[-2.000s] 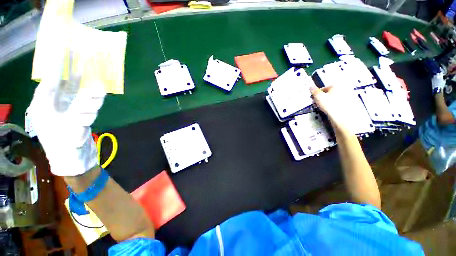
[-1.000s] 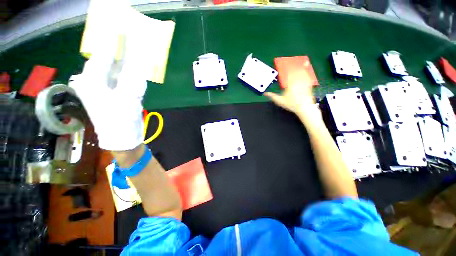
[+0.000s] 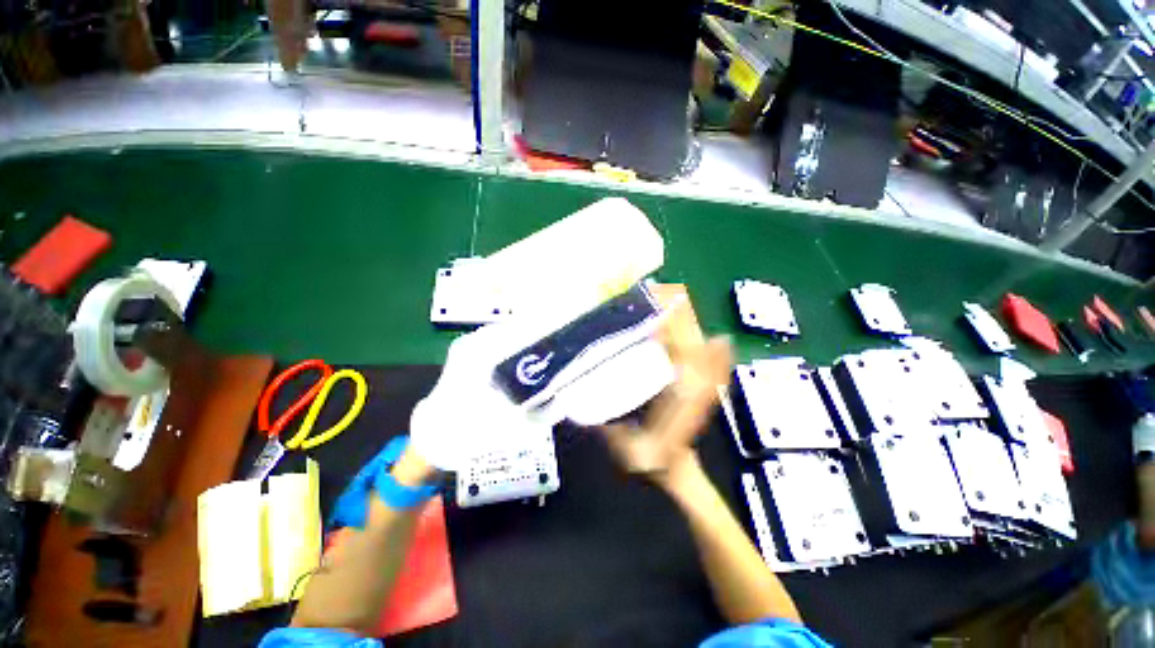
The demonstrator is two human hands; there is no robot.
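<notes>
My left hand (image 3: 475, 399), in a white glove with a blue wrist band, holds white-to-pale-yellow label sheets (image 3: 576, 247) over the middle of the mat. A black logo label (image 3: 576, 344) with a white swirl lies along the sheets. My right hand (image 3: 678, 411) is bare and blurred, close to the right edge of the sheets; whether it grips them is unclear. A metal-cased unit (image 3: 509, 481) lies on the black mat, partly hidden under my left hand.
Stacked units (image 3: 918, 475) lie on the right. The green belt (image 3: 329, 228) carries spaced units and red pads. Scissors (image 3: 310, 411), folded yellow sheets (image 3: 260, 544), a tape roll (image 3: 108, 336) and a red pad (image 3: 418, 582) are on the left. A person's arm (image 3: 1127, 544) shows far right.
My left hand has brought the sheets right and down to the middle, with the black label now showing. My right hand has left the stacked units and moved beside the sheets. The view has tilted up.
</notes>
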